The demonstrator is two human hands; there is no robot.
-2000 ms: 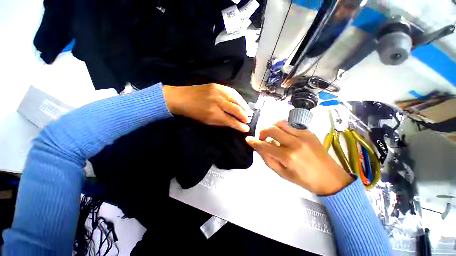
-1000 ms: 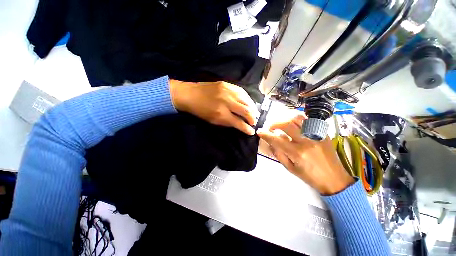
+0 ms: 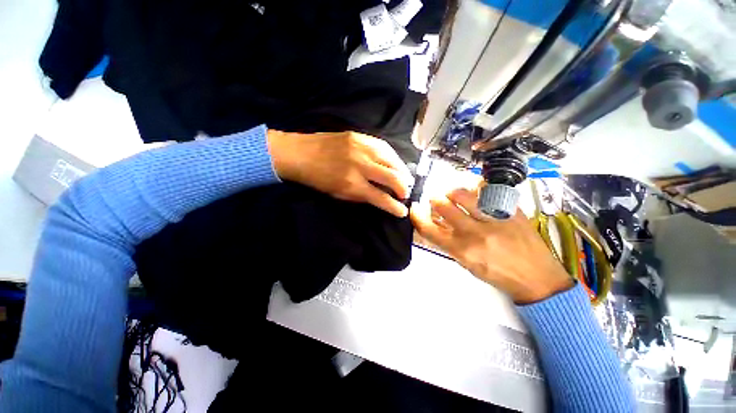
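Observation:
A black garment (image 3: pixel 323 234) lies under my left hand and hangs over the table's front edge. My left hand (image 3: pixel 347 171) holds its edge beside the needle area. My right hand (image 3: pixel 488 246) has its fingertips at the same edge, close to my left fingertips. A small dark label strip (image 3: pixel 418 187) shows between the hands, just below the presser foot area. The white sewing machine head (image 3: pixel 468 73) is above and right of the hands. Its ridged grey knob (image 3: pixel 499 200) hangs over my right hand. The needle tip is not clear in the glare.
More black garments (image 3: pixel 242 73) with white tags (image 3: pixel 382 29) are heaped beyond my hands. Yellow-handled scissors (image 3: pixel 570 246) and crinkled clear plastic (image 3: pixel 637 266) lie to the right. The pale bed plate (image 3: pixel 403 323) is in front. Black cords (image 3: pixel 153 371) lie at lower left.
My right hand's fingers have moved in against the garment edge and lie flatter. The view has shifted slightly. My left hand keeps its hold on the edge.

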